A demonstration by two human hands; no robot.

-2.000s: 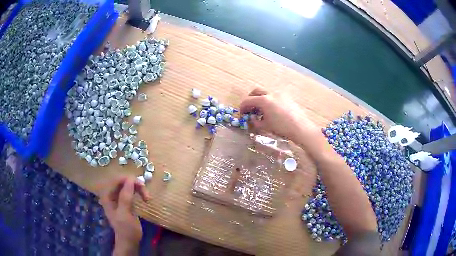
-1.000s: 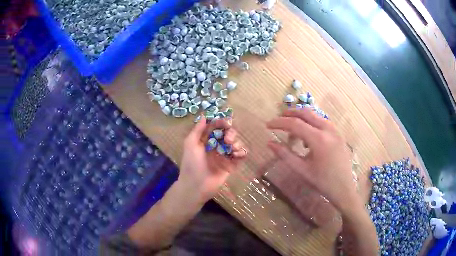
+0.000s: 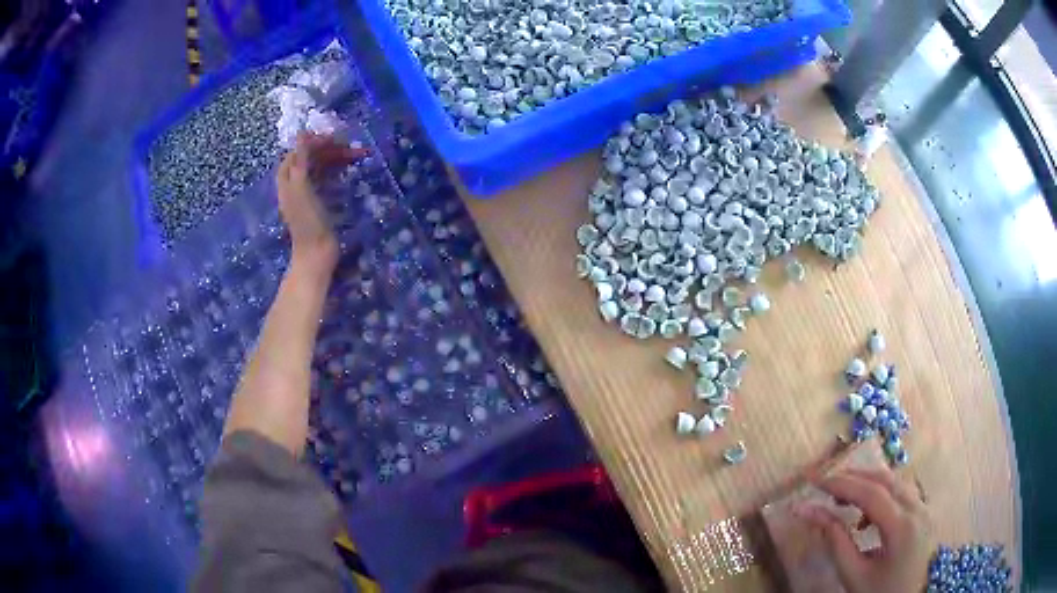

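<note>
My left hand (image 3: 311, 197) is stretched out over the blister tray (image 3: 406, 313), near its far end. Its fingers are small and blurred, and whether they hold anything cannot be told. My right hand (image 3: 872, 517) is at the lower right over the work pad (image 3: 800, 544), fingers curled, with a whitish thing at the fingers that I cannot make out. A small group of assembled pieces (image 3: 876, 405) with white caps and blue marks lies just beyond it. A loose heap of grey-green caps (image 3: 707, 209) lies on the cardboard (image 3: 603, 382).
A blue bin (image 3: 498, 162) full of caps stands at the top. Another blue-rimmed container (image 3: 220, 139) with small pieces and crumpled clear film (image 3: 313, 99) is at upper left. Blue-and-white ball pieces (image 3: 971, 572) are at lower right. A red curved thing (image 3: 533, 496) is below the table edge.
The view has swung left. My left hand, which held several pieces in its palm over the cardboard, has moved out over the tray. My right hand is lower, over the pad.
</note>
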